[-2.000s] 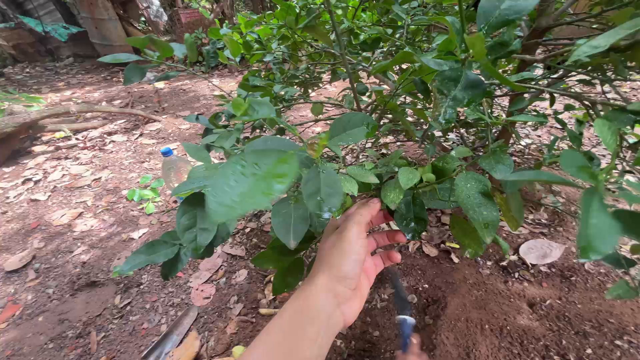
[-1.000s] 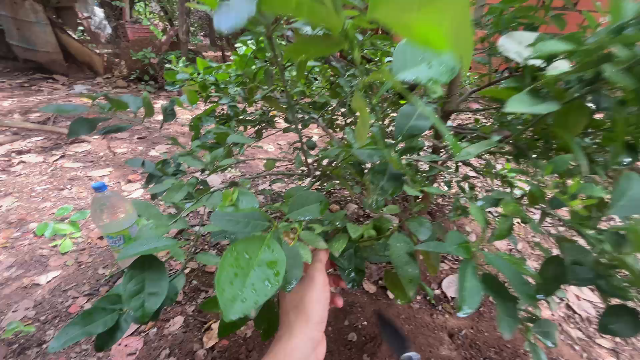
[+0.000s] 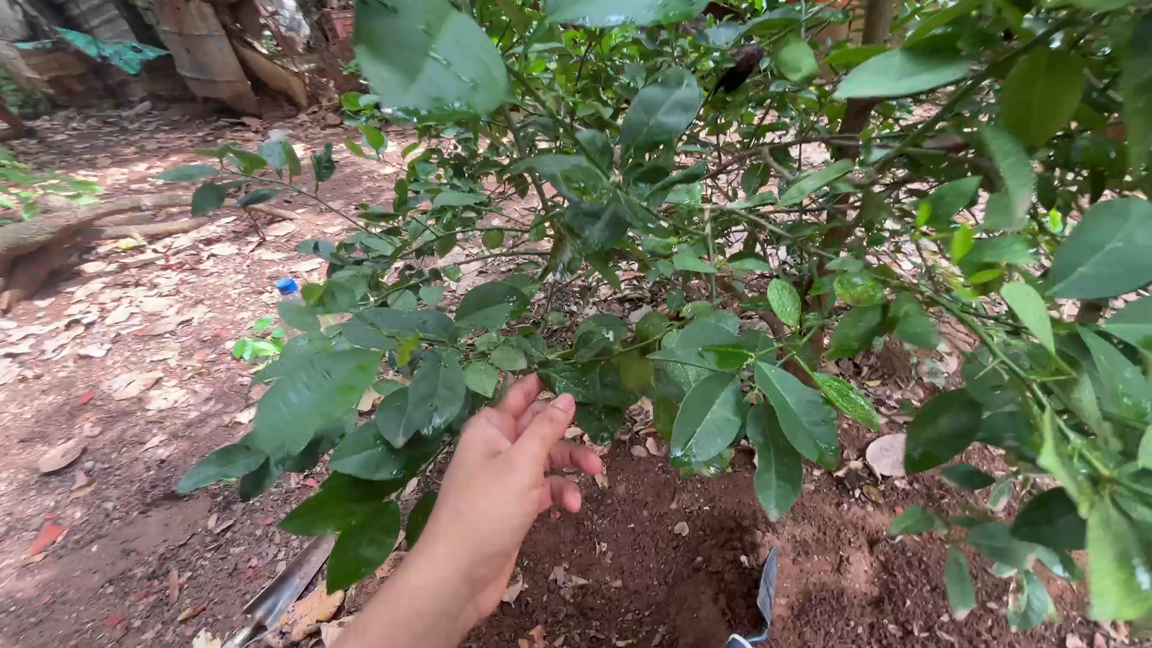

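Note:
My left hand (image 3: 504, 486) reaches up from the bottom middle, its fingertips at the low leaves of a bush (image 3: 576, 360) with wet green leaves. The thumb lies near the index finger, and whether a stem is pinched between them is hidden. Below the leaves, at the bottom edge, a metal garden tool's blade (image 3: 767, 589) stands over the dug brown soil. My right hand is out of view, below that tool. A second metal tool, like a trowel (image 3: 286, 589), lies on the ground left of my forearm.
A bottle's blue cap (image 3: 286, 286) shows behind the leaves at left. A thick root (image 3: 54, 236) crosses the ground at the far left. Dry leaves (image 3: 130, 382) litter the soil. Branches (image 3: 999, 346) hang low on the right, and weathered sheets (image 3: 202, 58) stand at the back.
The blade at the lower right has stayed near the soil while the view shifted. My right hand's fingertips, at the bottom edge two seconds ago, are out of view now.

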